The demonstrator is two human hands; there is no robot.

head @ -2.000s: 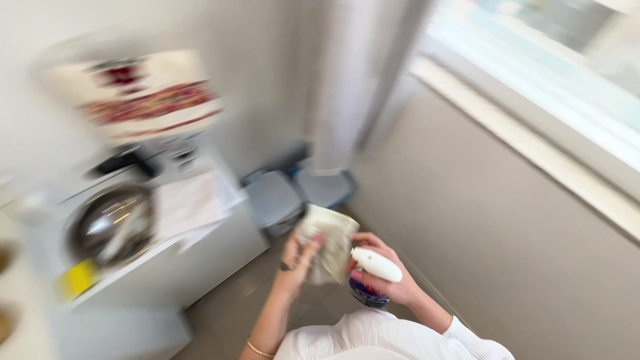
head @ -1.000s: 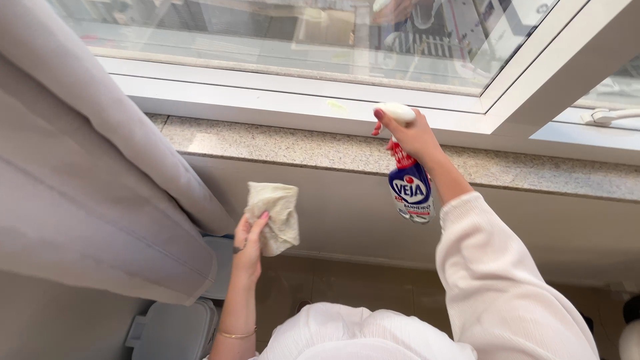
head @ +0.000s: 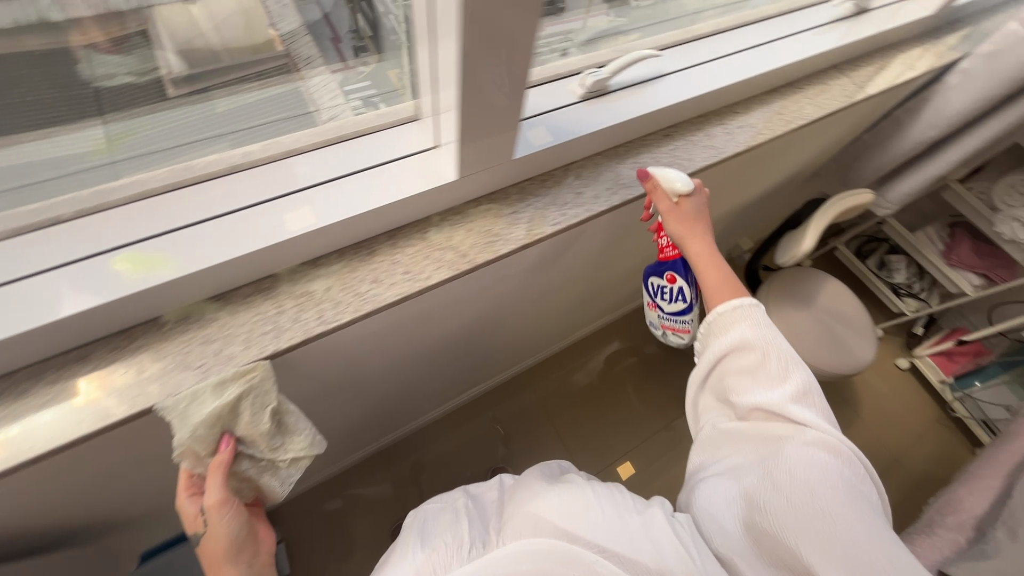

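Note:
At the lower left, my left hand pinches a crumpled pale cloth, thumb on top, just below the edge of the speckled stone windowsill. Right of centre, my right hand grips the neck of a Veja spray bottle with a white trigger head, a red collar and a blue and white body. The bottle hangs upright in front of the wall below the sill. Above the sill runs the white window frame with glass panes. Fingers of the right hand lie around the trigger, partly hidden.
A white window handle sticks out from the frame. At the right stand a round padded stool or chair and a shelved cart with cloths and cables. A grey curtain hangs at the upper right. A small yellowish square lies on the floor.
The view has swung far, from a corner with furniture to the window, then farther along the sill. The right hand with the bottle, over the window frame one second ago, is now lower, by the sill's front edge.

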